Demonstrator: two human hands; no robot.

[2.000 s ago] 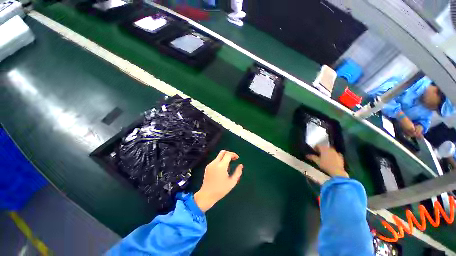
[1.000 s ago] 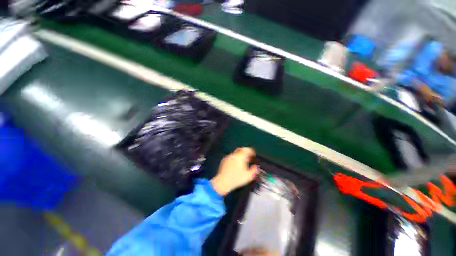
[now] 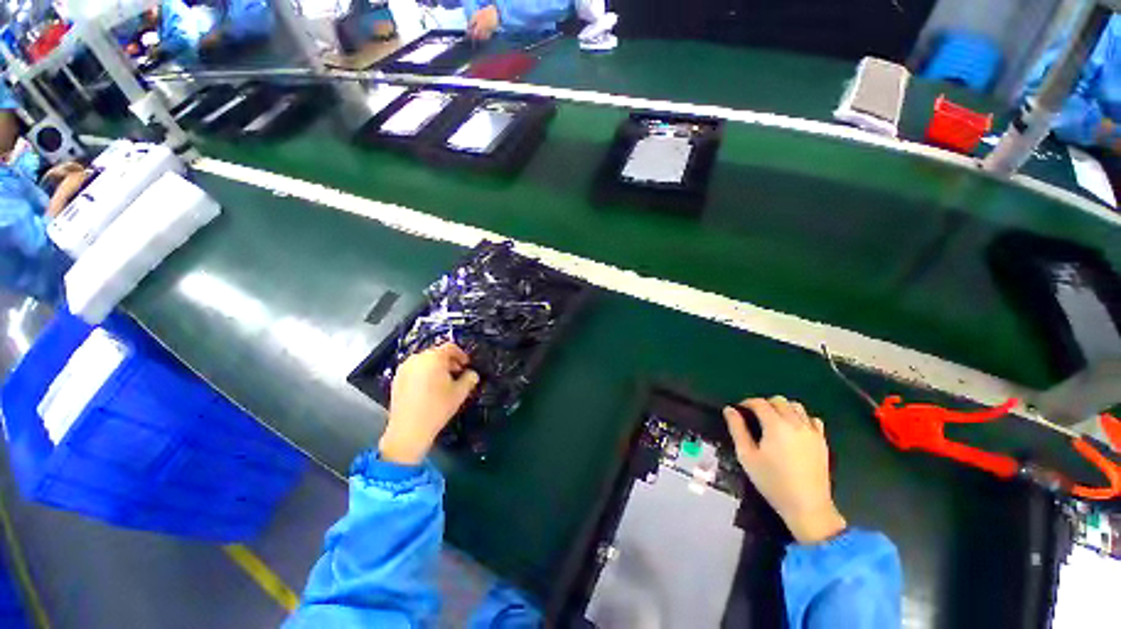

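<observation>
An open-backed tablet (image 3: 670,553) lies in its black foam tray (image 3: 588,553) in front of me, with a mainboard and small green patch (image 3: 692,450) at its top end. My right hand (image 3: 787,467) rests at the tray's upper right corner, fingers bent; its fingertips are over the frame. My left hand (image 3: 428,396) is at the black parts tray (image 3: 568,295), fingertips pinched at the heap of tangled black and silver flex-cable parts (image 3: 498,313). Whether a part is between the fingertips cannot be made out.
A red-orange air blow gun (image 3: 940,433) lies right of the tablet. Another tablet (image 3: 1088,578) is at the right edge. More trayed tablets lie on the green conveyor (image 3: 811,234). A small black block (image 3: 382,307), white foam packs (image 3: 141,246) and blue bins (image 3: 160,430) are left. Other workers' sleeves show.
A trayed tablet has come from the conveyor to the bench in front of me. My left hand has moved left from the tablet's corner to the parts heap. The view has swung left.
</observation>
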